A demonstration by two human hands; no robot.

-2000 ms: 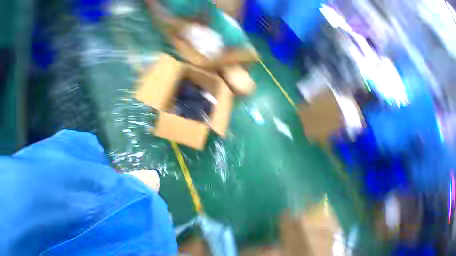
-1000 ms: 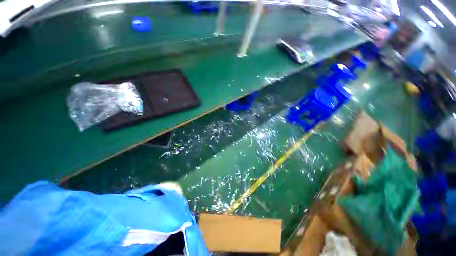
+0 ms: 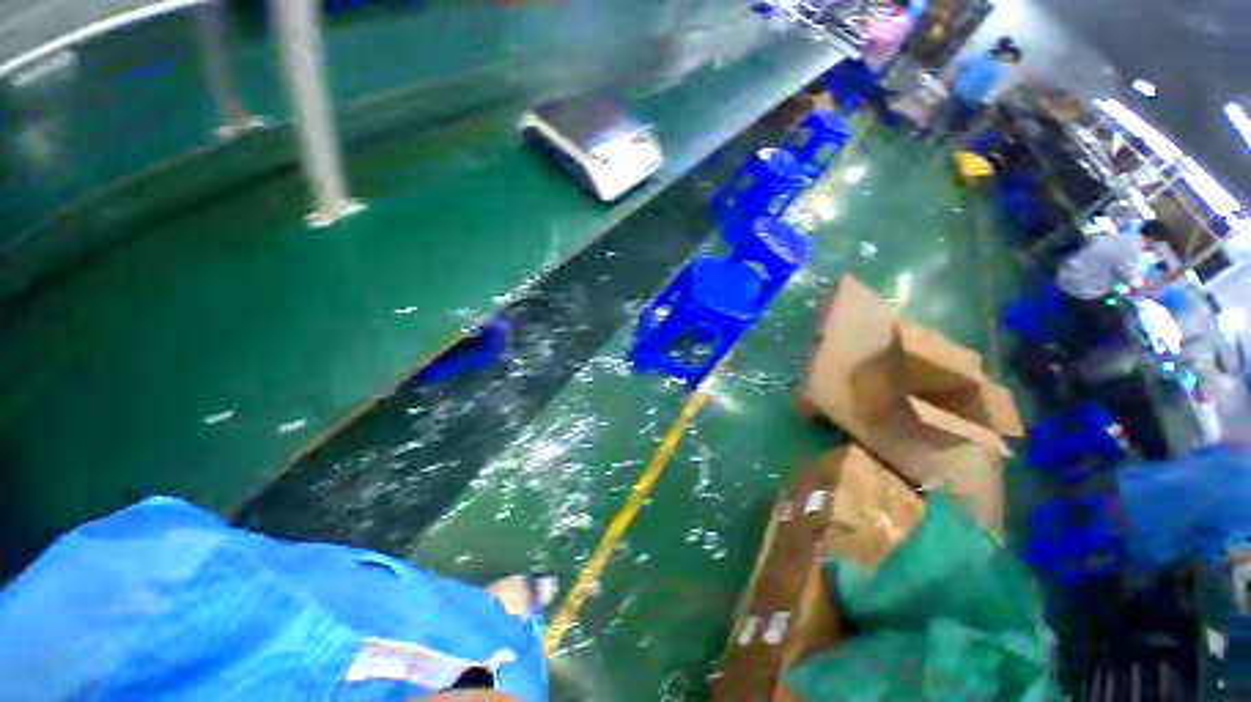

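My left hand [image 3: 515,595] shows only as a small, blurred patch of skin at the end of a light-blue sleeve at the bottom left. Its fingers and anything in it are hidden. My right hand is not in view. Nearest on the right, a long brown carton [image 3: 779,576] with white labels stands on the floor. Green crumpled cloth or sacking [image 3: 947,617] lies over it. An open carton [image 3: 858,377] with raised flaps is just behind it.
A green bench [image 3: 343,302] runs along the left, with a counting scale [image 3: 597,144] and a pale post. Blue stools [image 3: 707,309] line its side by a yellow floor line [image 3: 638,501]. People [image 3: 1098,268] are at the far right and back.
The view has swung forward along the bench. The black tray with the clear bag has left the picture. The scale, stools and open carton now show larger. The blue sleeve stays at lower left.
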